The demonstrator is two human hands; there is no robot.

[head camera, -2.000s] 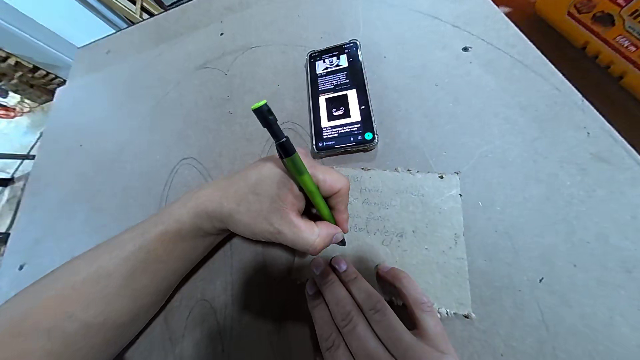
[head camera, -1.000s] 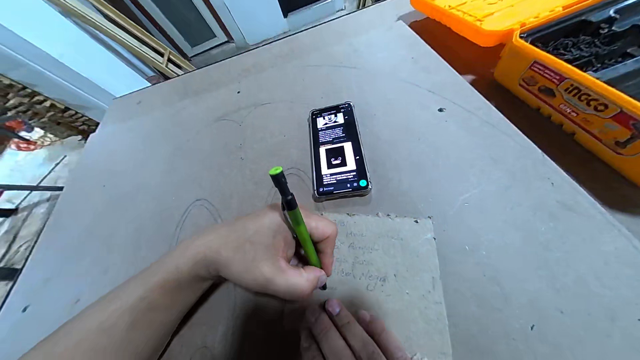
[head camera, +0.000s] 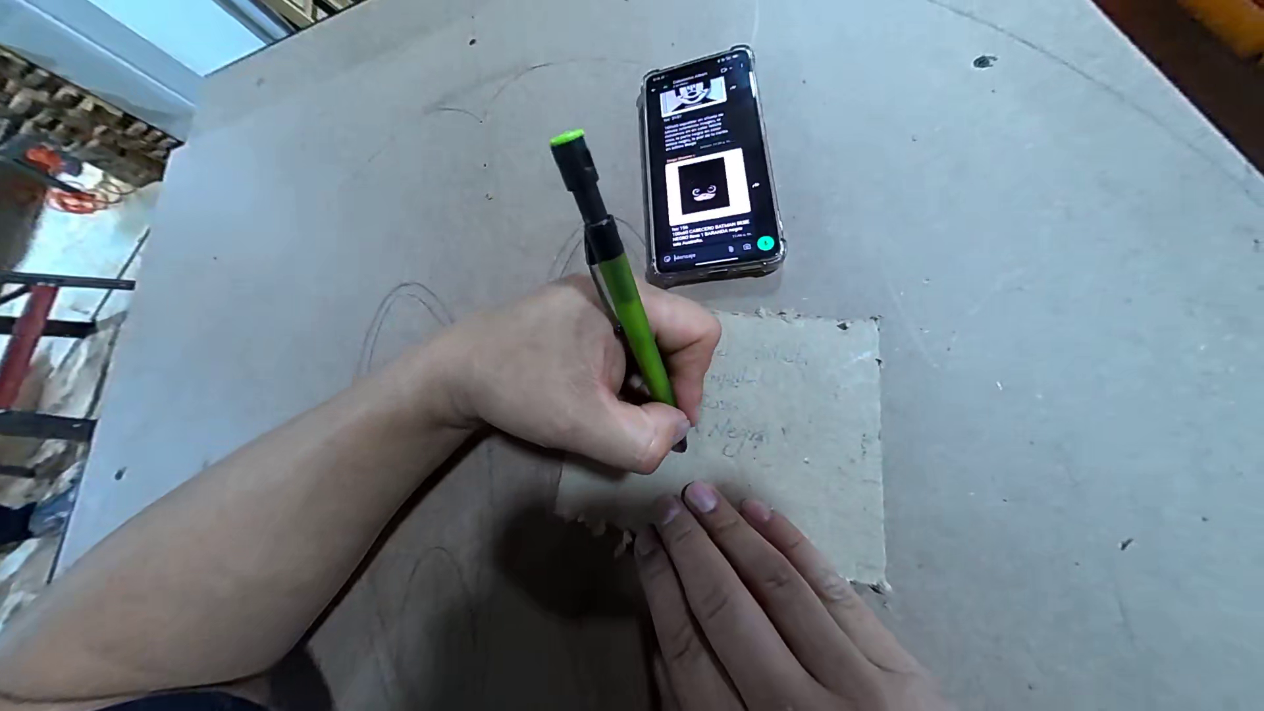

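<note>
My left hand (head camera: 583, 375) comes in from the left and grips a green and black mechanical pencil or pen (head camera: 632, 306), its tip down at a piece of grey board (head camera: 820, 454). The board has ragged edges and rows of faint handwriting, partly covered by my left hand. From the bottom, my right hand (head camera: 750, 592) lies palm down with its fingertips on the lower part of the board, just below the pencil tip. A phone (head camera: 711, 168) in a clear case lies face up beyond the board, its lit screen showing pictures and text.
A large grey work surface (head camera: 1037, 395) lies under everything, marked with curved pencil lines and small dark spots. At the left, beyond its edge, are a red and black metal frame (head camera: 30, 346) and stacked material (head camera: 89, 84). Part of an orange object (head camera: 1224, 22) shows at the top right.
The view has shifted, and the orange toolbox seen one second ago is now mostly out of frame. My left hand keeps its grip on the pencil; my right hand stays on the board.
</note>
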